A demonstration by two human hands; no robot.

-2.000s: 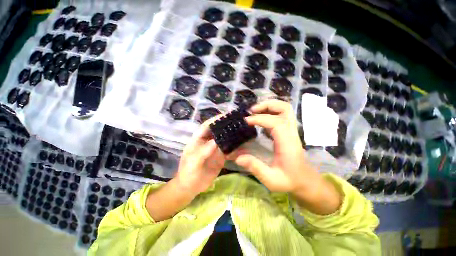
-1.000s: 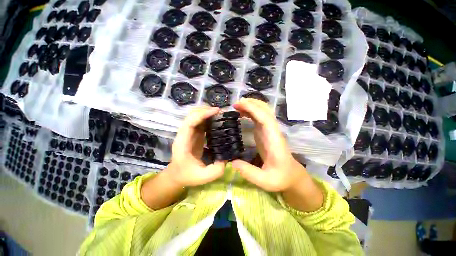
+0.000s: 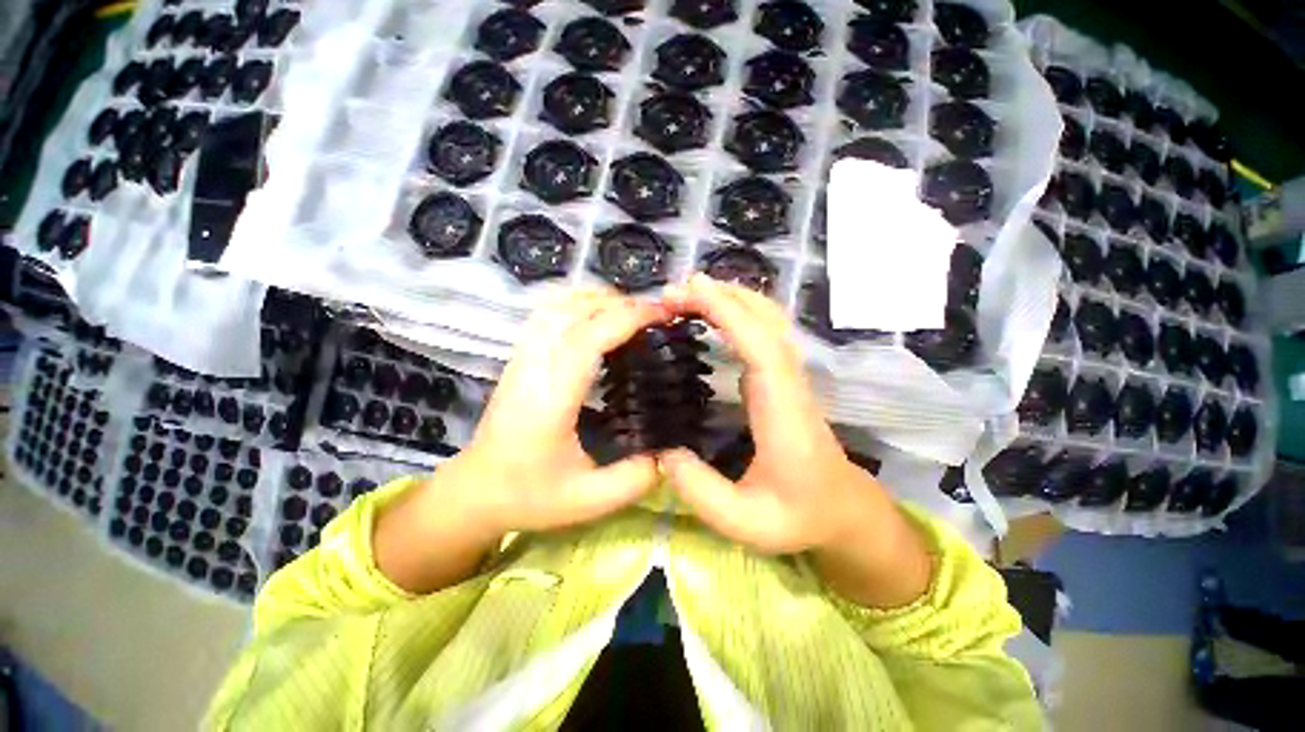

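A stack of black round parts point(image 3: 657, 383) stands between my two bare hands, close to my chest, with its ridged rims showing. My left hand point(image 3: 551, 422) curves round its left side and my right hand point(image 3: 766, 422) round its right side. The fingertips meet at the top end and the thumbs meet at the bottom end. The blister tray point(image 3: 358, 157) lies just beyond, with rows of black parts in its pockets. A white wiping cloth point(image 3: 885, 250) lies on the tray's right part.
A smartphone point(image 3: 226, 186) lies on the left sheet point(image 3: 179, 308) below loose black parts point(image 3: 150, 132). Another filled tray point(image 3: 1145, 308) is at the right. More filled trays point(image 3: 186, 493) lie lower left. Blue and beige floor shows at the lower right.
Since two seconds ago the stack has turned from tilted to upright, and both hands have closed round it. Since one second ago the fingertips have come together over its top.
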